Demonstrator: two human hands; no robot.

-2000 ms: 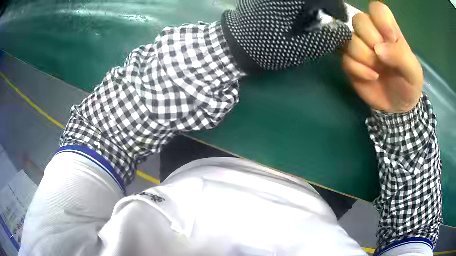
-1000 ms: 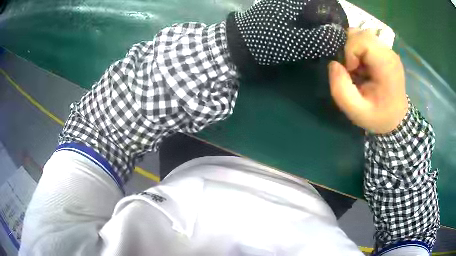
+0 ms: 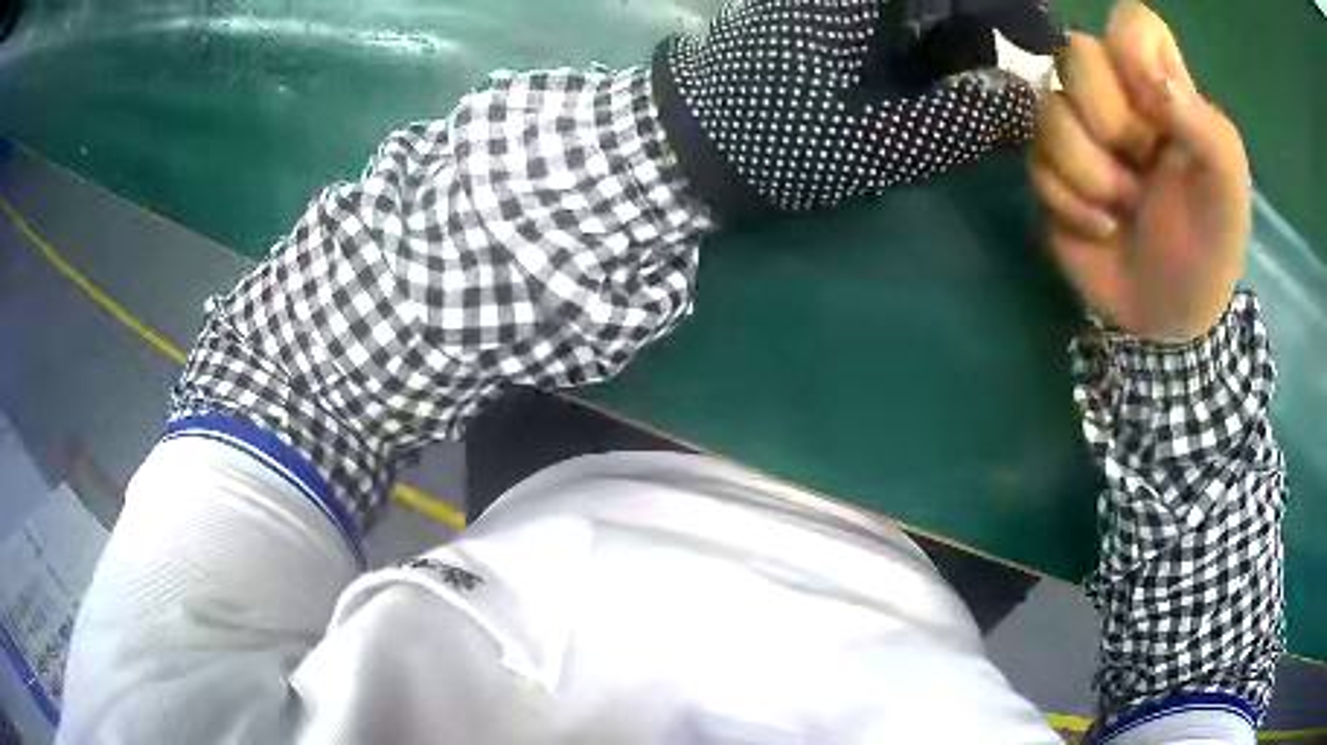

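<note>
My left hand (image 3: pixel 859 102), in a black glove with white dots, is near the top edge, closed around a white plate (image 3: pixel 1027 63). Only a small pale piece of the plate shows between the glove and my bare fingers; the rest is hidden. My right hand (image 3: pixel 1142 182) is bare, just right of the glove, with the palm side towards me and the fingers curled beside the plate. Whether these fingers grip anything is hidden. The fingertips of the glove are dark and partly cut off by the top edge.
The shiny green bench mat (image 3: pixel 859 349) lies under both hands, its front edge running slantwise past my white shirt. Grey floor (image 3: pixel 88 357) with a yellow line shows at the left. Printed paper (image 3: pixel 58 575) is at the lower left edge.
A second ago more of the white plate showed behind my right hand; now only a small piece does. My right hand has moved up and right and turned its palm towards me.
</note>
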